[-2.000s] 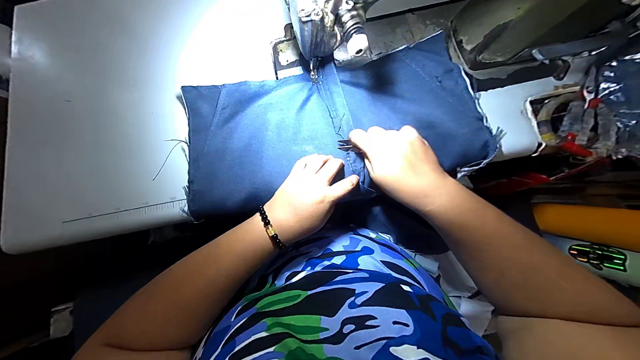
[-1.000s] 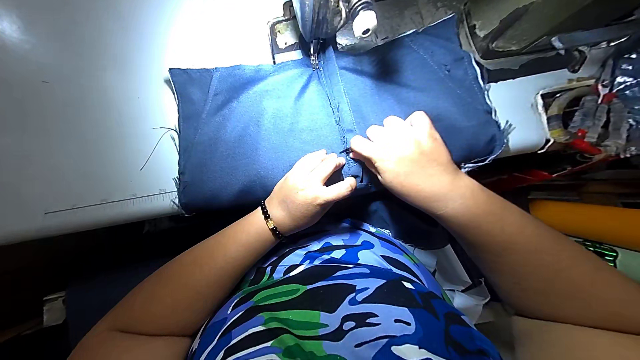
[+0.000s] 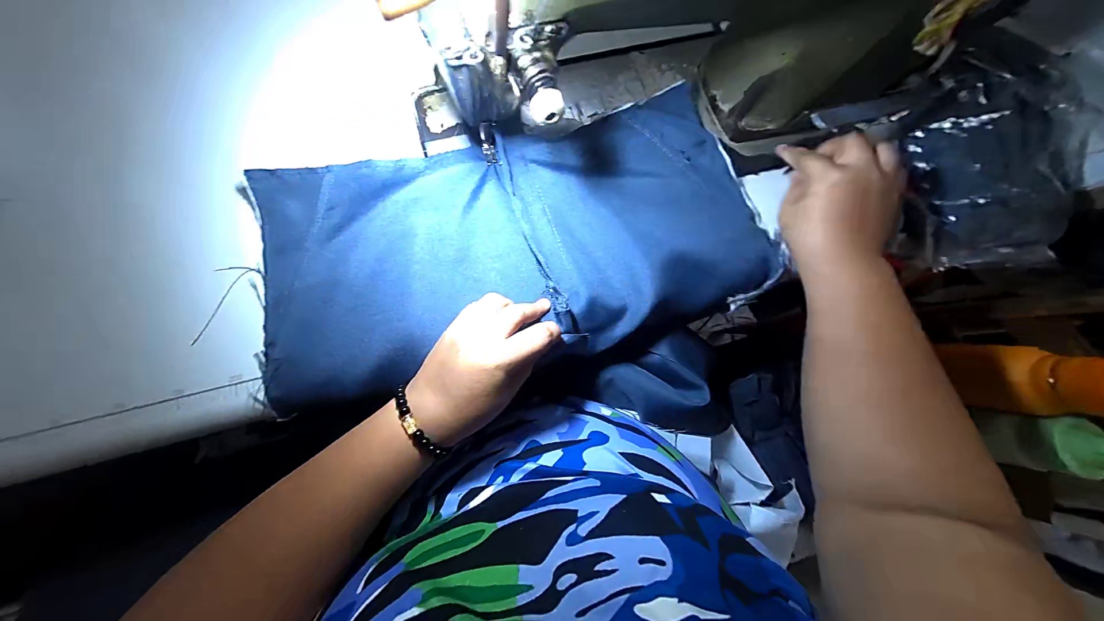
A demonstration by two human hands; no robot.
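Blue fabric [image 3: 405, 259] with frayed edges lies across the sewing machine bed, a seam running down its middle. Its upper edge is under the presser foot [image 3: 489, 148] of the sewing machine [image 3: 483, 69]. My left hand [image 3: 483, 358], with a beaded bracelet at the wrist, pinches the fabric at the lower end of the seam between thumb and forefinger. Off the fabric's right edge, my right hand [image 3: 841, 194] is raised near the machine's base, its fingers bent and slightly blurred. Whether it holds anything cannot be told.
The white table [image 3: 112, 259] extends to the left, with a ruler line along its front edge. Clear plastic packaging [image 3: 992, 164] lies at the upper right. Below it is a roll of orange material [image 3: 1018, 379], and white scraps [image 3: 759, 500] lie beside my lap.
My right hand has let go of the seam area and moved right, past the fabric's edge. A small dark tool seen near it two seconds ago no longer shows at the seam. My left hand stays on the fabric.
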